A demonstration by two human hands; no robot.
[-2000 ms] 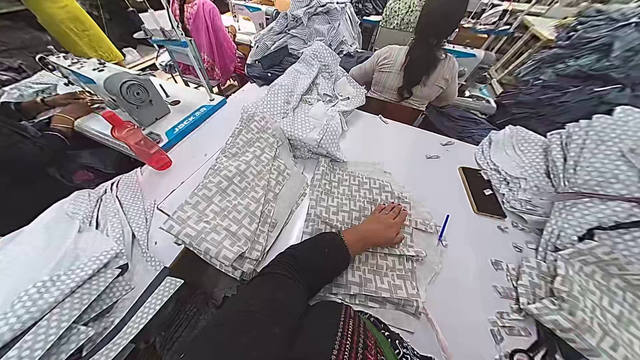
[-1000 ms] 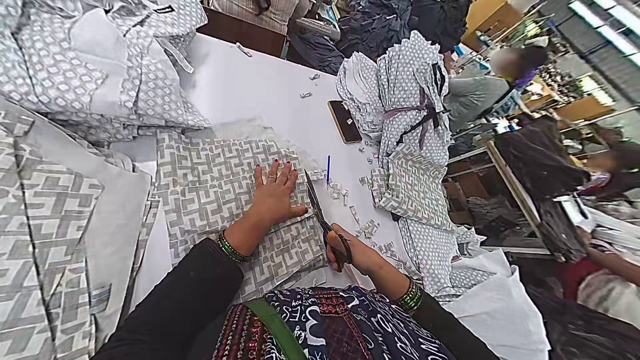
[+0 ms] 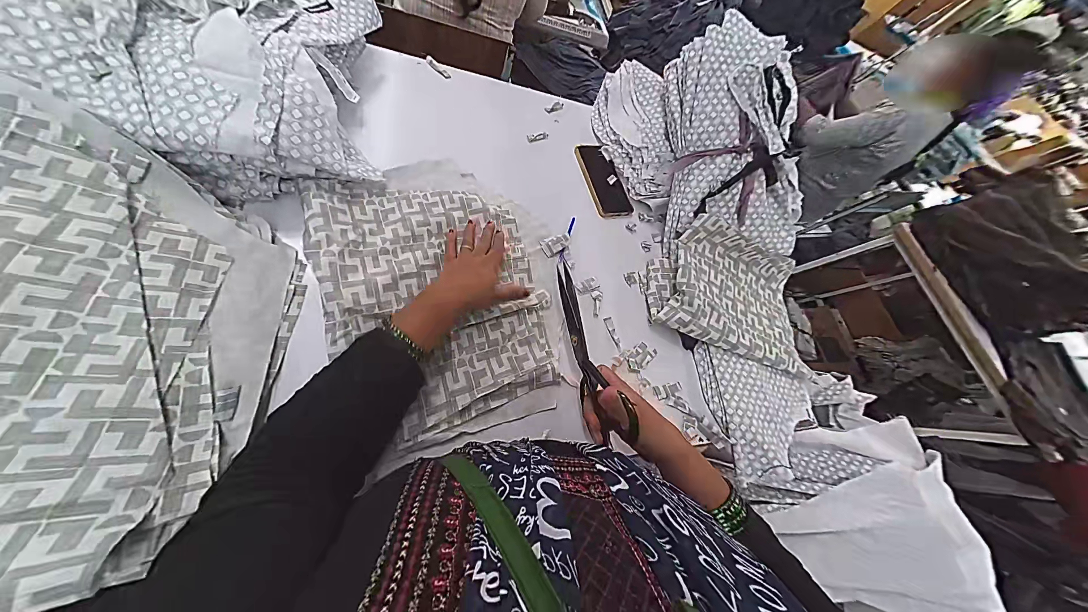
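Observation:
My left hand (image 3: 470, 276) lies flat, fingers spread, on a stack of grey-and-white geometric-print fabric pieces (image 3: 382, 246) in front of me. A pair of black-handled fabric scissors (image 3: 578, 327) is in my right hand (image 3: 625, 412), just to the right of the stack. Their blades point away from me and look nearly closed, the tips beside a small fabric scrap (image 3: 555, 245). A blue pen (image 3: 571, 226) lies just beyond the tips, partly hidden. Small cut scraps (image 3: 639, 355) are scattered on the white table (image 3: 501, 110) right of the scissors.
A phone (image 3: 603, 180) lies beyond the scraps. Tied bundles of diamond-print fabric (image 3: 722, 110) stand at the right, with a folded geometric-print piece (image 3: 731, 293) on them. More diamond-print fabric (image 3: 255, 93) and large geometric-print pieces (image 3: 76, 340) cover the left. A person (image 3: 875, 144) is at the upper right.
The view has swung right since two seconds ago. The right hand with the scissors, in view one second ago, now has the blades nearly closed beside the stack. The left hand stays on the stack.

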